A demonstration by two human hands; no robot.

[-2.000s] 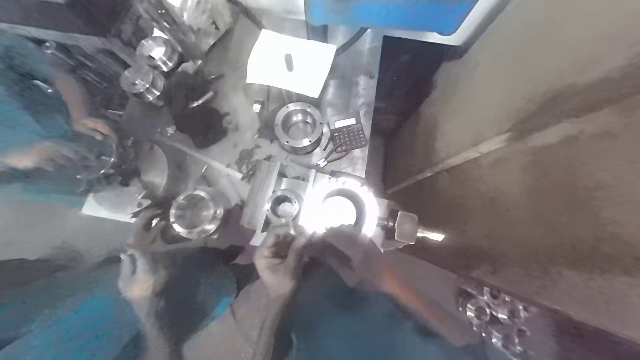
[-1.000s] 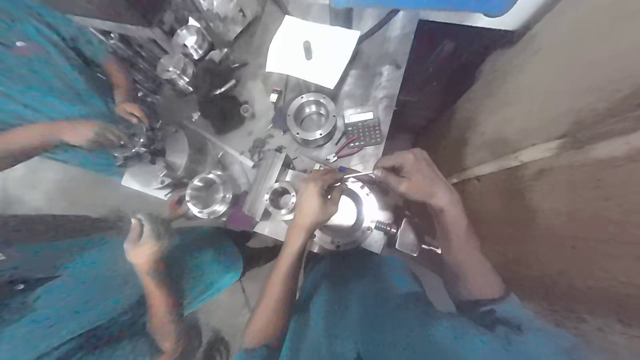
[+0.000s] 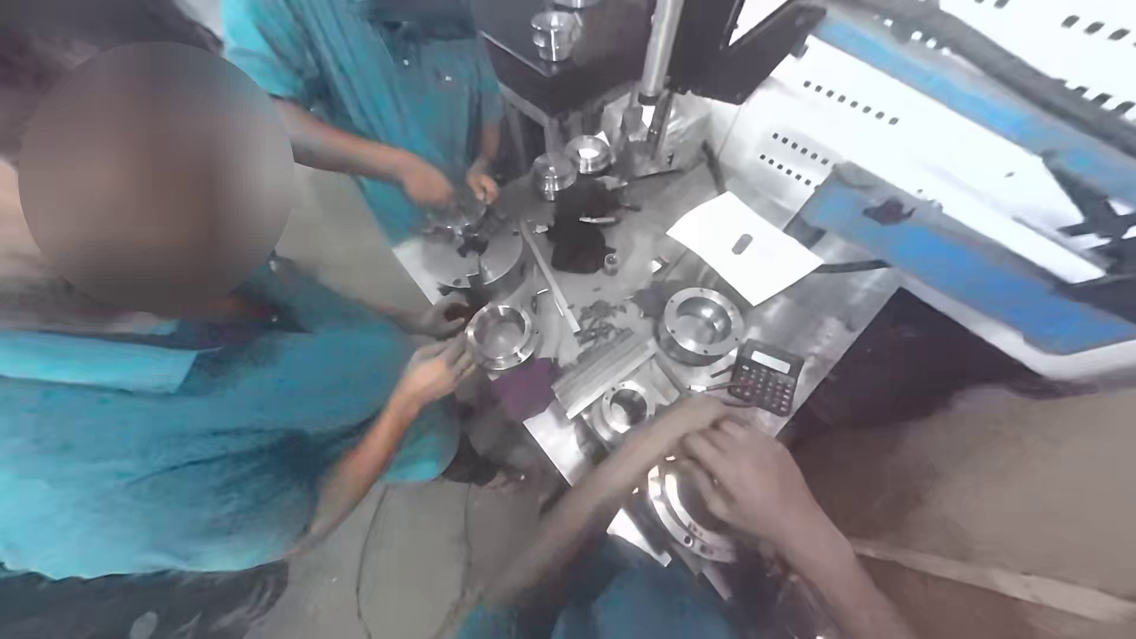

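A large bright metal flange ring point(image 3: 683, 515) lies at the near end of the bench, partly under my hands. My left hand point(image 3: 706, 417) reaches across its far side, blurred, its fingertips hidden behind the other hand. My right hand point(image 3: 741, 470) is bent over the ring's right part, its fingers close to the left hand; whether either hand holds something cannot be seen. Left of them a smaller flanged metal ring point(image 3: 626, 406) sits beside a grooved metal block point(image 3: 603, 373). Beyond the hands stand a round flanged metal housing point(image 3: 701, 324) and a black calculator point(image 3: 768, 377).
A white paper sheet point(image 3: 744, 248) bears a small dark oblong part. At left, a co-worker's hand point(image 3: 435, 371) touches another metal ring point(image 3: 500, 337) near a purple cloth point(image 3: 524, 389). Another person's hands point(image 3: 453, 188) work over metal parts. A long metal bar point(image 3: 550, 277) and dark cloth point(image 3: 579, 226) lie mid-bench.
The view has swung left and up. My hands, apart over the ring one second ago with a thin item between them, are now close together. The nearer co-worker's hand has come to the metal ring.
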